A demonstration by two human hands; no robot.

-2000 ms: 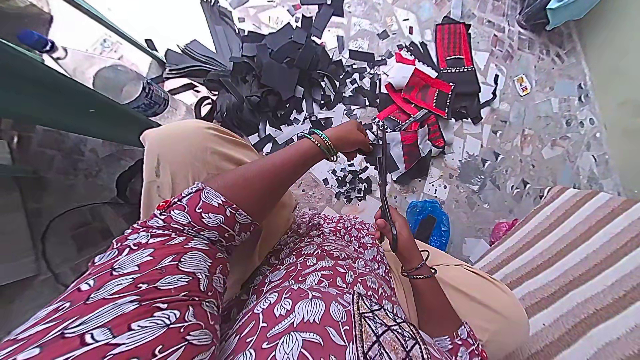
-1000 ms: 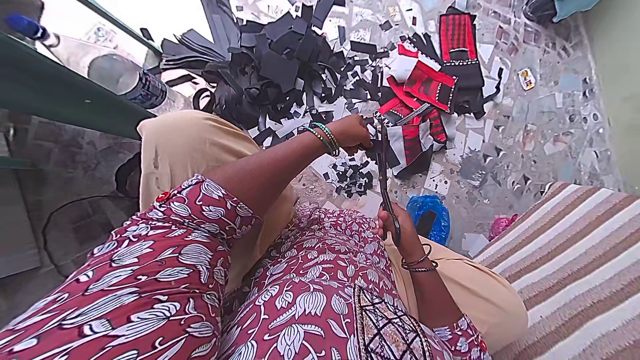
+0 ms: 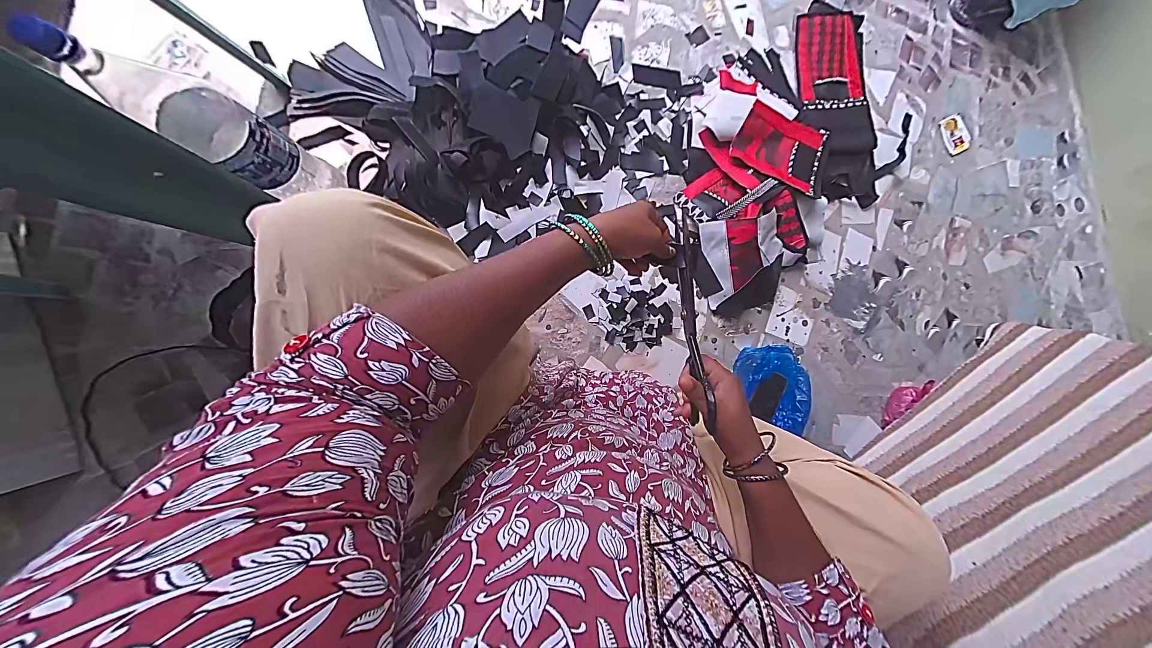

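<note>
My right hand is closed round the handles of long dark metal scissors, whose blades point up and away from me. At the blades, my left hand pinches a small piece of material, mostly hidden by the fingers. Red, black and white fabric pieces with beaded trim lie just beyond the blades. Below my left hand is a little heap of small black and white cut pieces. A big pile of black fabric strips and scraps lies further off, to the left.
A plastic bottle lies by a green frame at the left. A blue plastic bag and a pink bag are on the floor at the right, near a striped brown and white mat. White scraps litter the tiled floor.
</note>
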